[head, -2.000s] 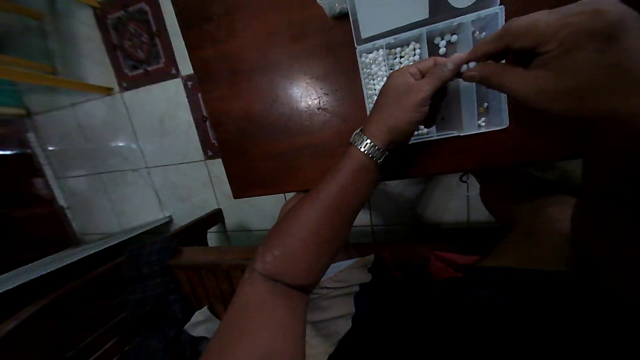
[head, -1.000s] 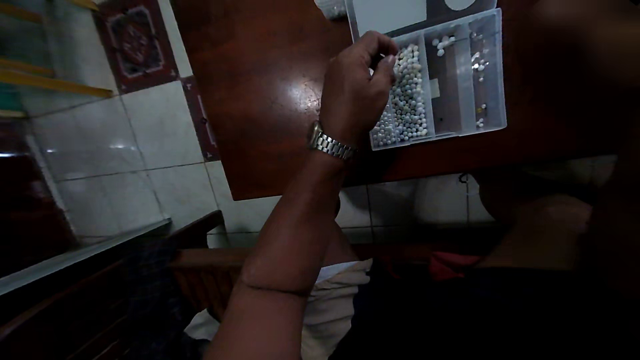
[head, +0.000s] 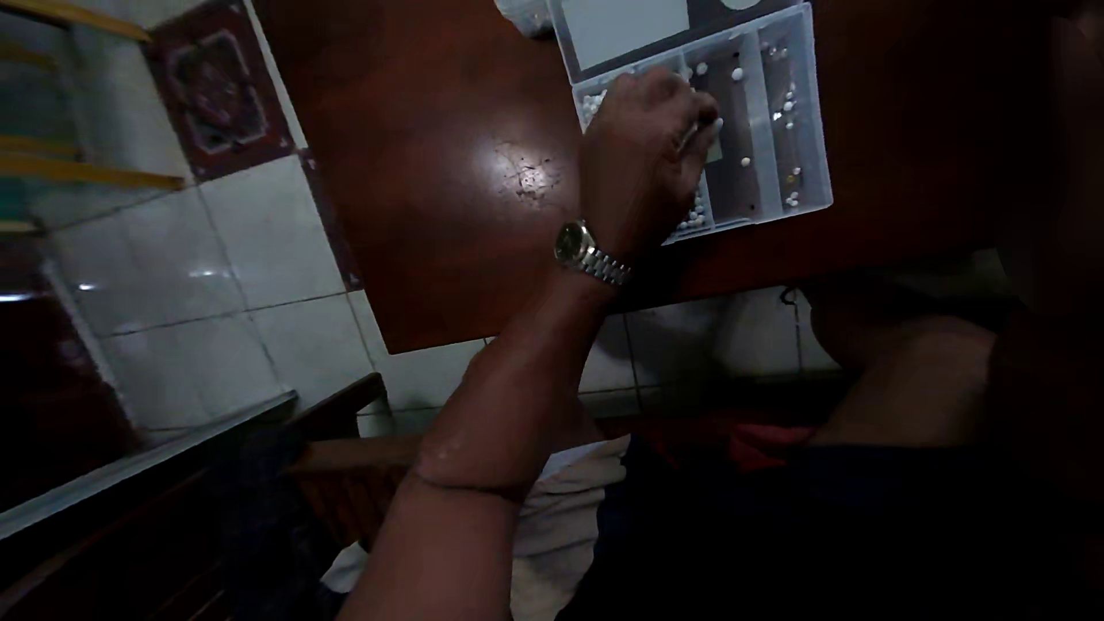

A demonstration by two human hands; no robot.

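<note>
My left hand [head: 651,147], with a metal wristwatch [head: 591,253] at its wrist, is over the left and middle compartments of a clear plastic divided box [head: 819,138]. Its fingers are curled with the tips near the middle compartment; whether a bead is between them cannot be told. White beads [head: 693,216] show below and beside the hand. A few loose beads [head: 745,162] lie in the middle compartment, and several small beads [head: 788,106] lie in the right one. The raised lid [head: 634,30] lies back behind the box. My right hand is not clearly visible in the dark right side.
The box rests on a dark reddish wooden table [head: 431,172], close to its front edge. A small clear container [head: 528,13] stands at the back, left of the lid. A wooden chair [head: 371,453] is below the table's left corner, over a tiled floor [head: 293,345].
My hands were together over the box two seconds ago; they then parted. Since one second ago my left hand has moved right, from the bead-filled left compartments toward the middle one.
</note>
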